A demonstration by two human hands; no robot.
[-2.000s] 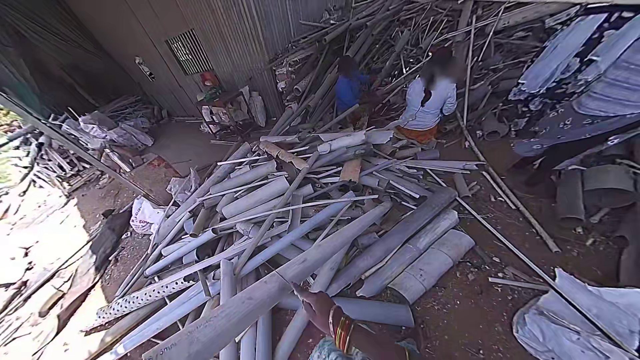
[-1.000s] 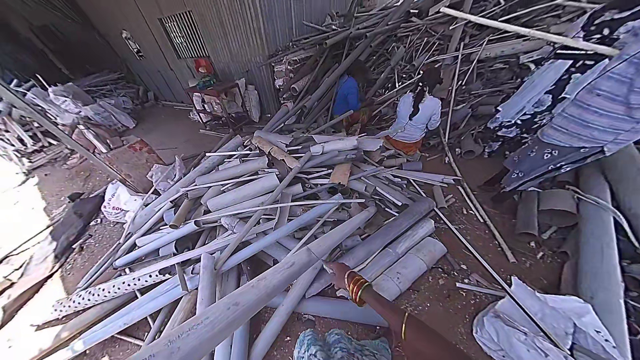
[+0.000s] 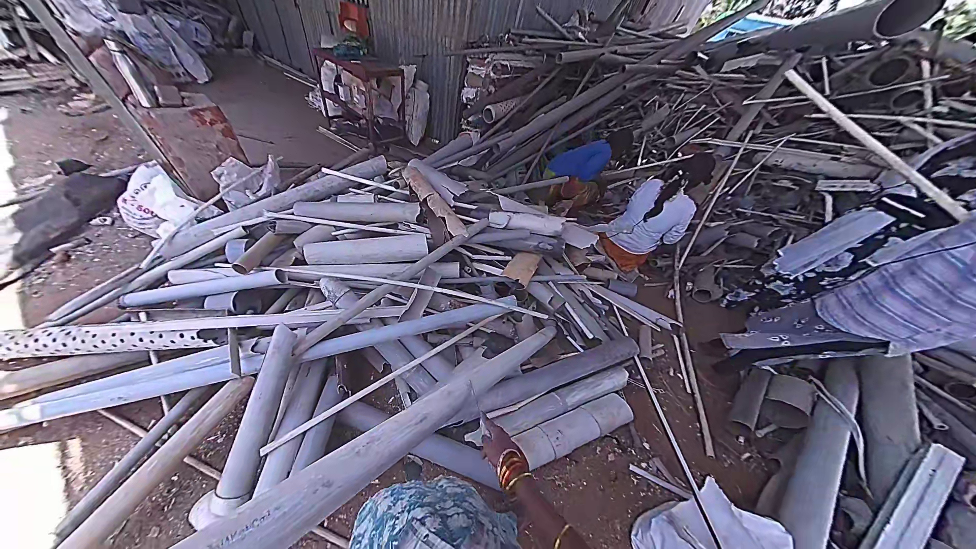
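My right hand (image 3: 501,450), with bangles at the wrist, is closed around what looks like a thin saw or blade with a pale handle. The tool's narrow tip reaches up against a long grey plastic pipe (image 3: 396,427) that slants across the heap. Shorter cut grey pipes (image 3: 576,431) lie just right of my hand. Blue and white patterned cloth (image 3: 431,515) shows at the bottom, left of my forearm. My left hand is out of view.
Mixed pipes and thin strips (image 3: 366,248) are heaped ahead. Two people crouch beyond them, one in a white top (image 3: 648,217), one in blue (image 3: 579,160). At the right stands a person in striped cloth (image 3: 907,286). A white sack (image 3: 709,518) lies lower right.
The view has shifted. My right hand stays beside the long pipe, with the thin tool against it. The pale pole near the person at the right now slopes more steeply than a second ago.
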